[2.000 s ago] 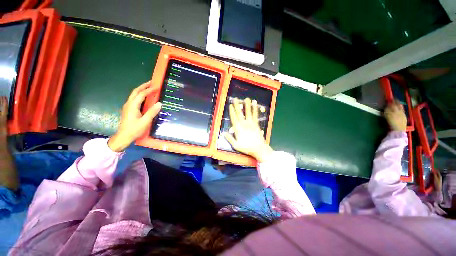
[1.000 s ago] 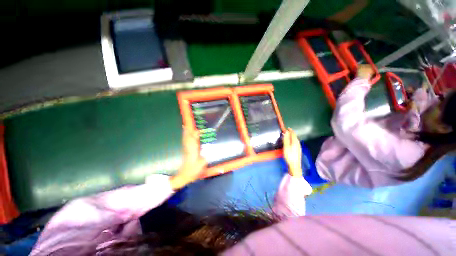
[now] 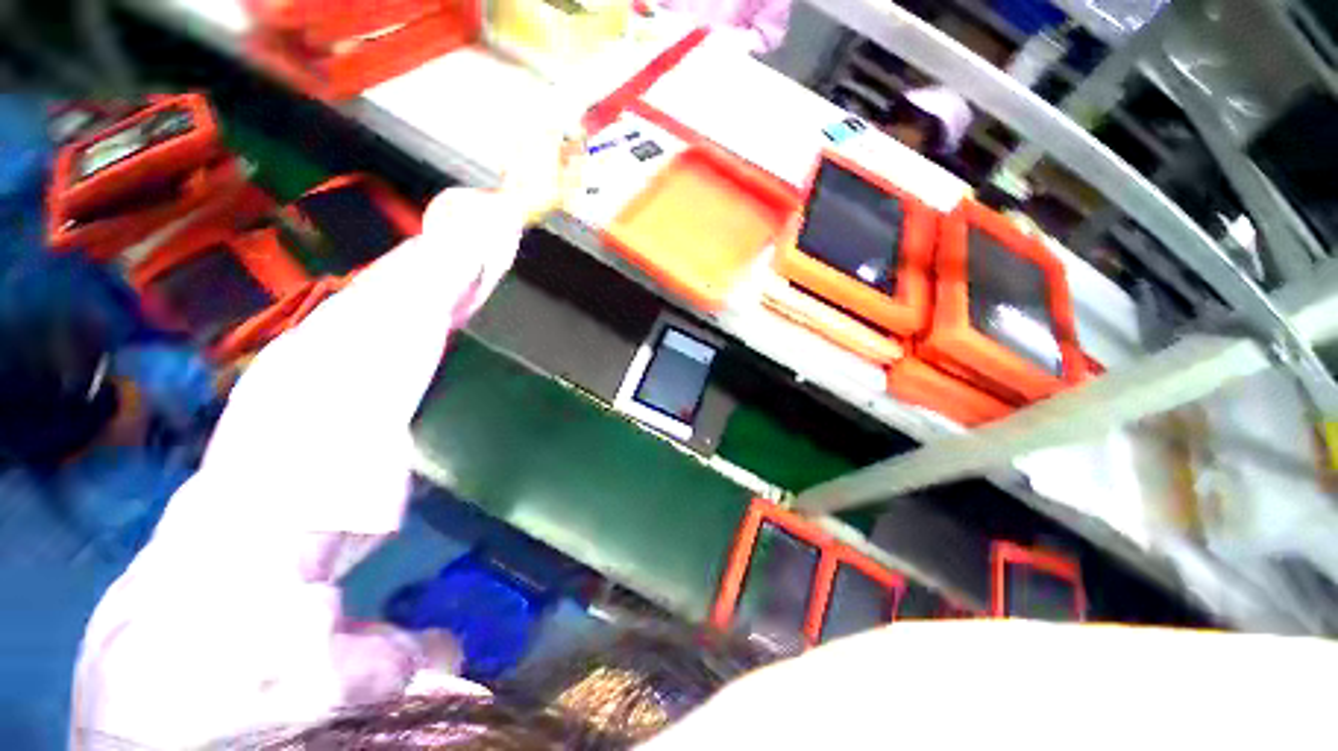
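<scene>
My left hand [image 3: 540, 184] is stretched up to the white shelf [image 3: 734, 96], overexposed and blurred at its front edge. Whether it holds anything cannot be told. An orange frame [image 3: 704, 220] with a pale inside lies on the shelf just right of it. Two orange-framed tablets with dark screens, one [image 3: 851, 228] left of the other [image 3: 1013, 294], lie further right on other orange frames. A blurred hand shape, perhaps my right hand [image 3: 436, 656], shows low by a pink sleeve; its grip is unclear.
A white-framed tablet [image 3: 675, 376] lies on the grey strip behind the green bench [image 3: 587, 455]. An orange-framed pair [image 3: 814, 577] lies lower right. Orange frames [image 3: 140, 154] are piled at left beside a blue-clad person [image 3: 88, 382]. A white metal post [image 3: 1027, 418] slants across the right.
The view has swung up to the shelf. My left hand has left the orange-framed pair and reached up to the shelf edge. My right hand is no longer seen on the pair's right edge.
</scene>
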